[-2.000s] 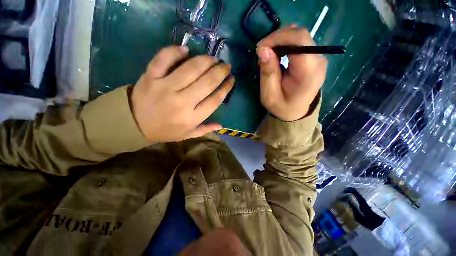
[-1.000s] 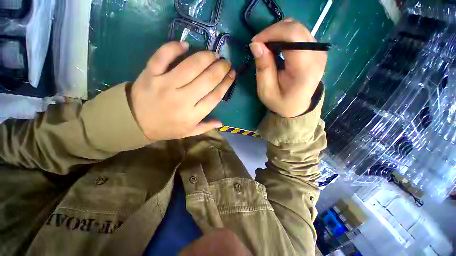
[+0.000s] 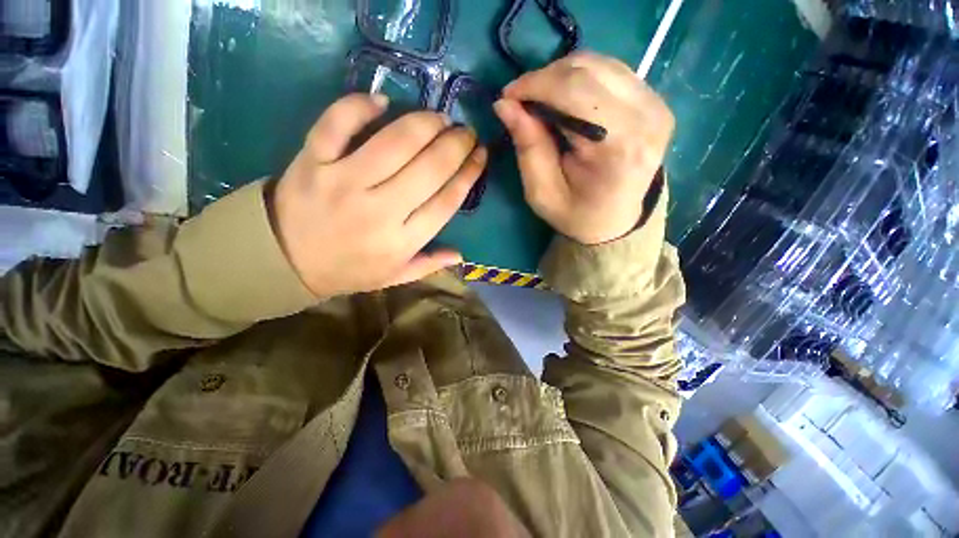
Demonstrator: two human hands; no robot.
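Observation:
My left hand (image 3: 368, 200) lies palm down, its fingertips on a black rounded-square frame (image 3: 475, 195) that shows past the fingers; the fingers hide most of it. My right hand (image 3: 594, 152) pinches a thin black pen-like tool (image 3: 568, 121) just right of that frame. The tool's tip is too small and dark to make out. More black frames lie on the green mat: one (image 3: 446, 40) above my left hand, one (image 3: 358, 69) partly behind my left fingers, and one (image 3: 503, 38) above my right hand.
A tray (image 3: 154, 116) with black frames and milky film stands at the left. Shiny clear plastic trays (image 3: 831, 200) are stacked at the right. Hazard tape (image 3: 505, 276) marks the mat's front edge. A white strip (image 3: 657, 40) crosses the mat. Cartons and a blue object are at lower right.
My right hand has moved slightly left, closer to the held frame, and the tool has tilted so its back end points down to the right. My left hand has stayed nearly still.

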